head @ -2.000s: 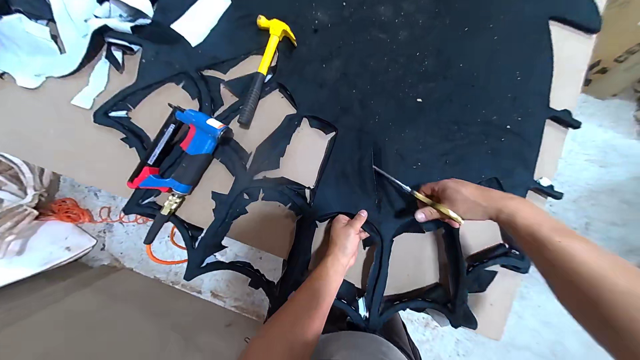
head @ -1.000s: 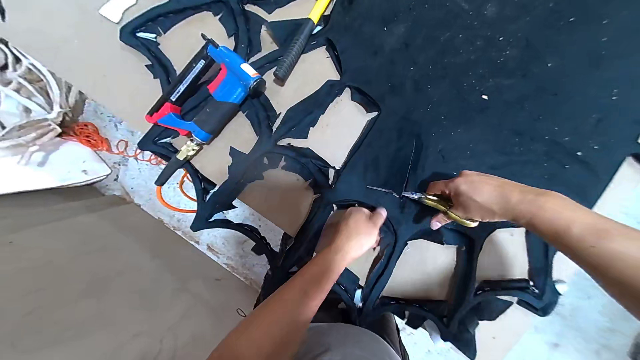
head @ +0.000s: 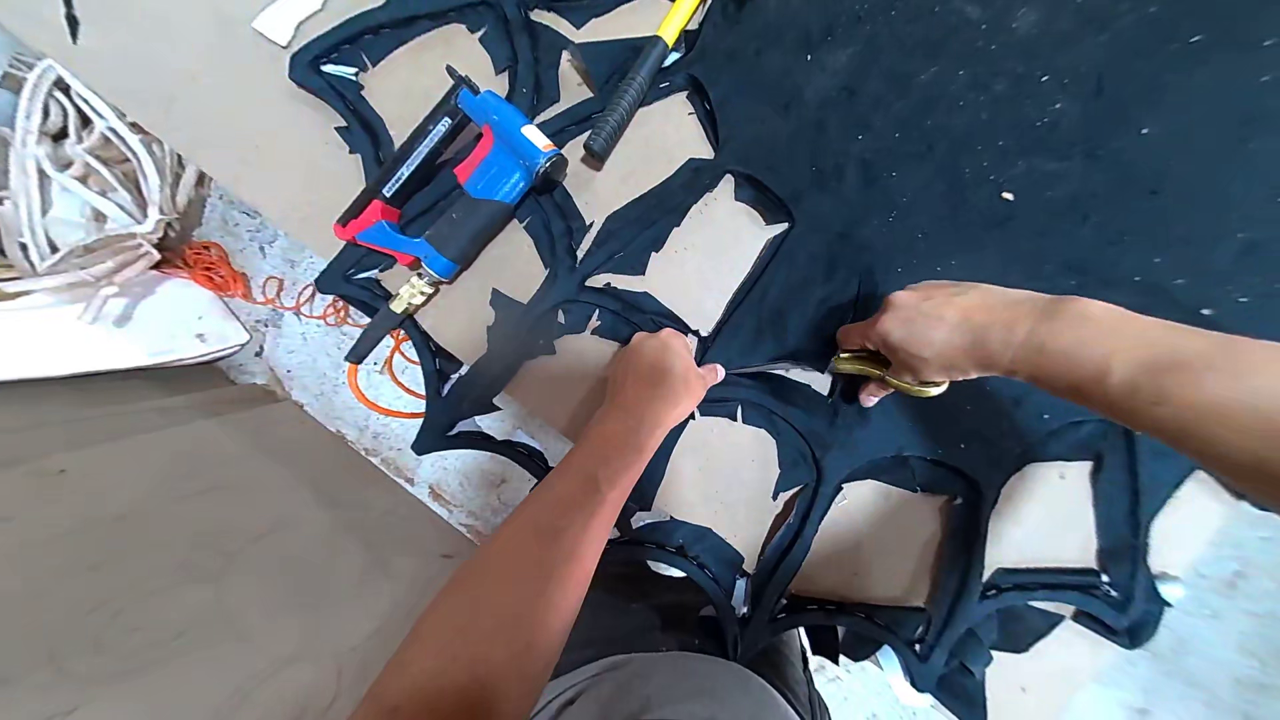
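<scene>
My right hand (head: 925, 335) holds a pair of scissors (head: 885, 372) by gold-coloured handles. Their blades point left into black fabric (head: 950, 160), where a slit shows a pale patch. My left hand (head: 665, 375) presses or pinches the fabric just left of the blade tips; its fingertips are partly hidden. Around both hands the fabric wraps a frame of curved, cell-like openings (head: 725, 480), with cut edges and rows of staples.
A blue and black pneumatic staple gun (head: 490, 170) lies on the frame at upper left, joined to an orange coiled air hose (head: 300, 300). Beside it rests a hammer (head: 630, 100) with a black grip. A bundle of whitish strips (head: 90, 180) is at far left.
The scissors have turned from pointing up and left to pointing left, and the blades have come near my left hand. A slit in the fabric now gapes. The view has shifted closer.
</scene>
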